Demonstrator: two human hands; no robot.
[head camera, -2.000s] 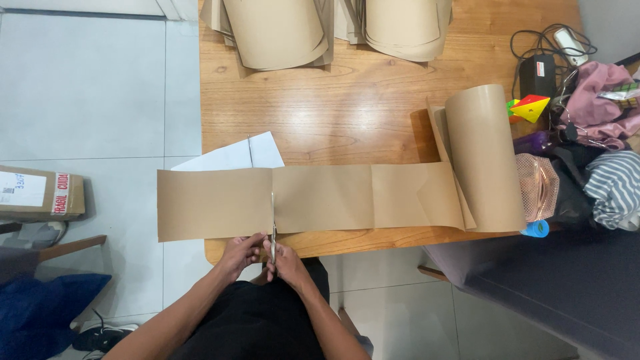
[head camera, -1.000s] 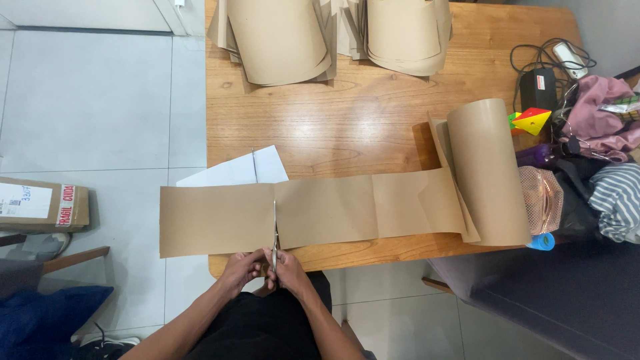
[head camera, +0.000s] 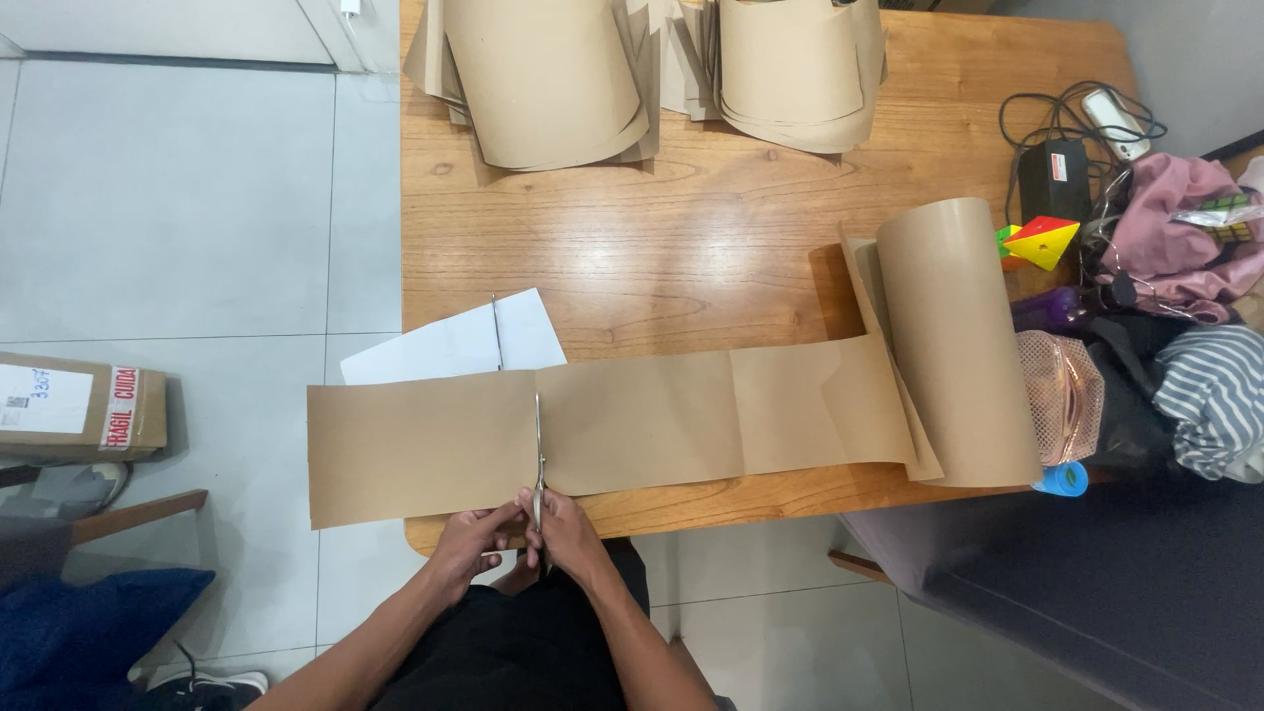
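A long strip of brown kraft paper (head camera: 642, 425) lies along the near edge of the wooden table, its left end overhanging the corner. At its right end stands a thick curled roll of the same paper (head camera: 948, 346). My right hand (head camera: 568, 538) grips metal scissors (head camera: 540, 464), whose blades lie along a crosswise line in the strip. Close beside the handles is my left hand (head camera: 474, 543), its fingers near the strip's lower edge; whether it pinches the paper is not clear. White paper (head camera: 444, 341) with a thin dark object on it lies partly under the strip.
Stacks of curved brown paper sheets (head camera: 543, 79) sit at the table's far side. On the right are a black power adapter (head camera: 1055, 178), a twisty puzzle (head camera: 1042, 240), a purple bottle (head camera: 1066, 306) and cloths. A taped cardboard box (head camera: 148, 415) stands at the far left.
The scissors, pointing up across the strip, stay at the same crosswise line, with both hands close to it. The view has shifted slightly.
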